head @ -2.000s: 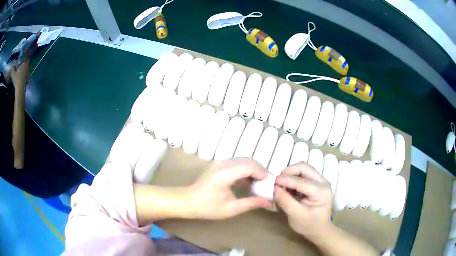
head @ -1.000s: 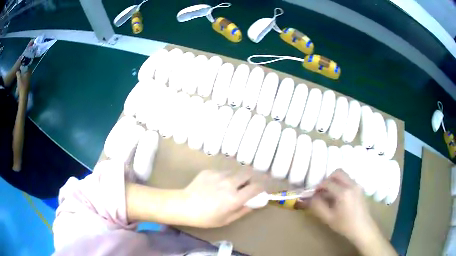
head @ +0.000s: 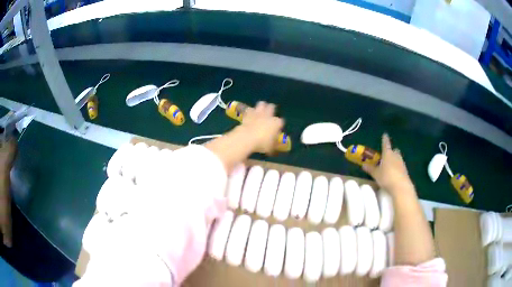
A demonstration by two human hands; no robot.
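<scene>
My left hand, blurred, is over a yellow charm with a white cord loop on the green surface; whether the fingers grip it is hidden. My right hand has its fingers apart, its thumb at the edge of another yellow charm. A cord joins that charm to a white oval unit lying on the green surface. More white units stand in close rows on the cardboard sheet, partly hidden by my left sleeve.
Other strapped units lie at the left, beside my left hand and at the right. A metal post stands at the left. A second cardboard sheet with white units is at far right. Another person's arm shows at the left edge.
The view has shifted towards the green surface. Both hands have moved from above the board to beyond it. A strapped unit now lies beside my right hand; my left hand has reached the unattached charm.
</scene>
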